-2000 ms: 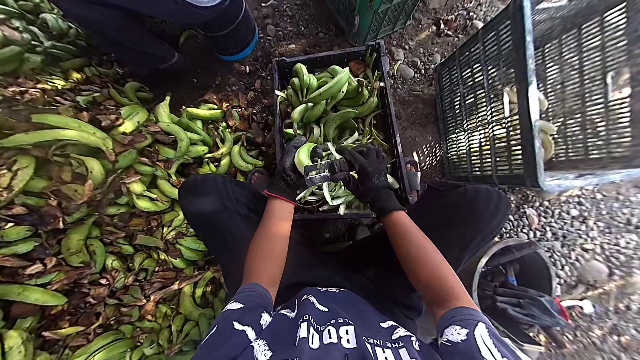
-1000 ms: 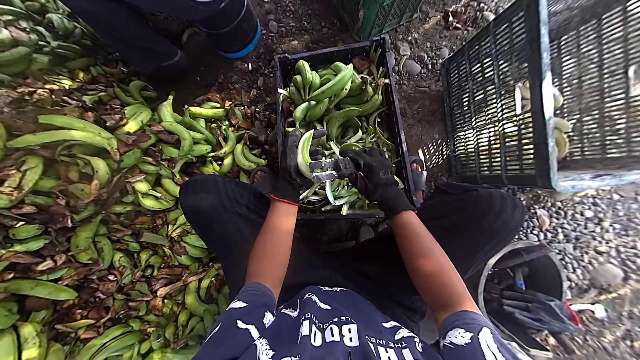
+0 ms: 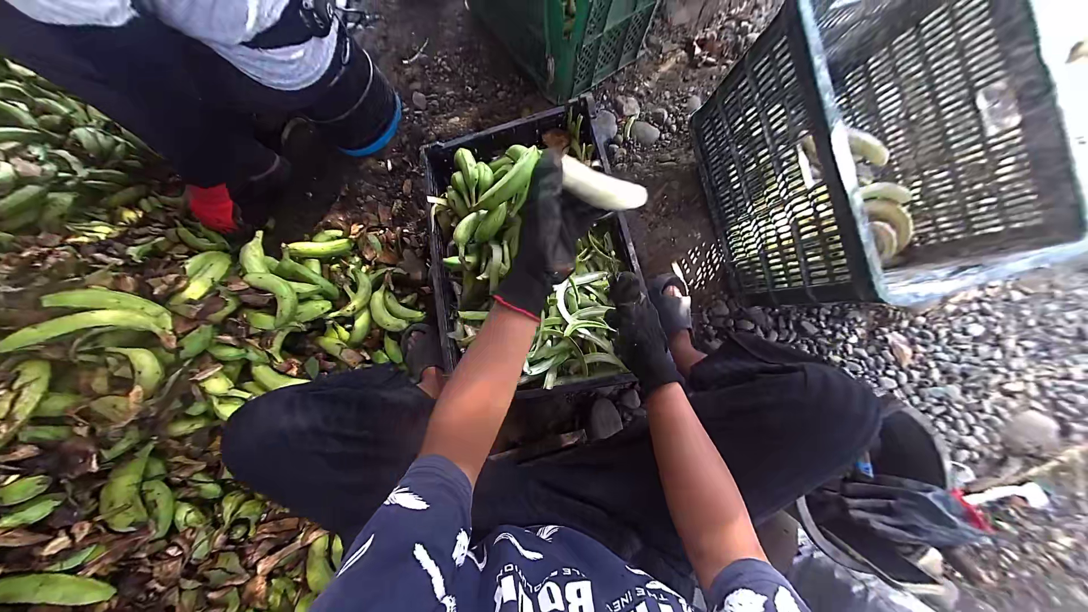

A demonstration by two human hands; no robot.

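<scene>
My left hand (image 3: pixel 551 229), in a black glove with a red cuff edge, grips a peeled pale plantain (image 3: pixel 605 185) that points right. It is over a black plastic crate (image 3: pixel 520 129) between my feet. Unpeeled green plantains (image 3: pixel 489 191) fill the far left of that crate, and cut green peels (image 3: pixel 578 327) lie in its near part. My right hand (image 3: pixel 642 331), also in a black glove, is low at the crate's right edge beside the peels; whether it holds something cannot be told.
A large dark crate (image 3: pixel 778 170) with peeled plantains (image 3: pixel 886 212) inside lies tipped at the right. A green crate (image 3: pixel 565 51) stands beyond. Green plantains (image 3: pixel 276 293) and dry leaves cover the ground at left, near another person's red-gloved hand (image 3: pixel 212 206). A bucket with gloves (image 3: pixel 909 510) is at lower right.
The plantain in my left hand now shows bare and pale; it was partly green before. My left hand has moved forward, and my hands are apart. The other person is further into view.
</scene>
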